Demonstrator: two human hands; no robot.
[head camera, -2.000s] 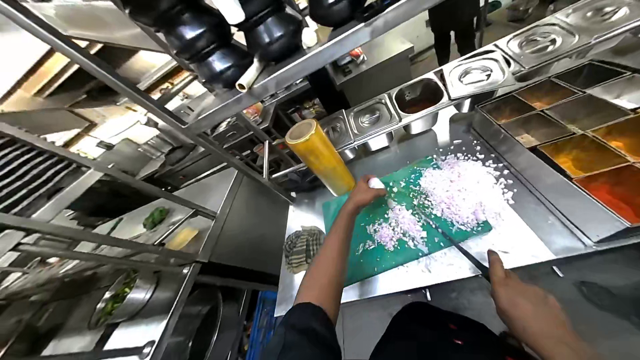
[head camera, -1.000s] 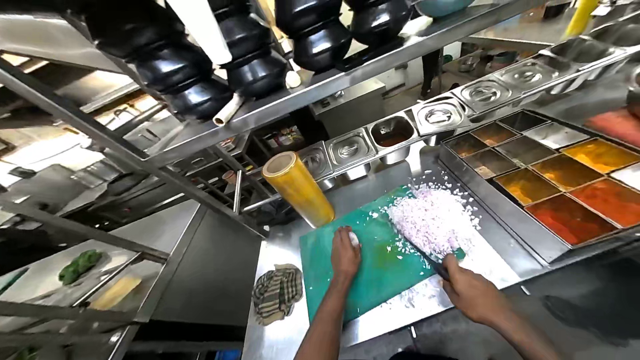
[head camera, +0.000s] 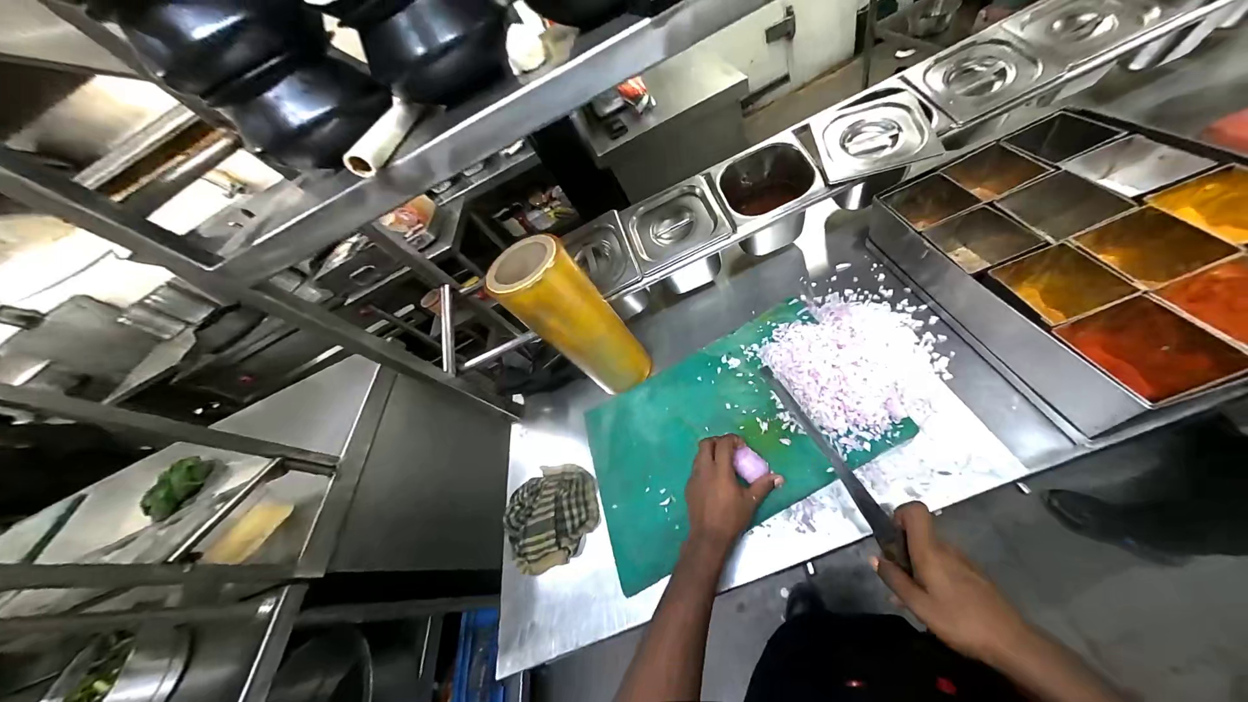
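My left hand (head camera: 723, 492) holds a piece of peeled onion (head camera: 750, 464) between thumb and fingers, down on the green cutting board (head camera: 648, 458). In my right hand (head camera: 931, 585) is the handle of a kitchen knife (head camera: 840, 468). Its blade points up and left, lying along the near left edge of a large heap of chopped onion (head camera: 853, 361). The heap covers the right end of the board and spreads past it onto the metal worktop. Small onion bits are scattered across the board.
A yellow roll of wrap (head camera: 575, 317) stands behind the board. Left of it lies a checked cloth (head camera: 552, 517). Steel containers, some lidded (head camera: 675, 222), line the back; a spice tray (head camera: 1014, 341) stands at right. A metal shelf rail (head camera: 507, 107) with black pots crosses above.
The knife has swung from the heap's near side to its left edge, clear of the pile. The onion piece in my left hand now shows more plainly, nearer the board's front edge.
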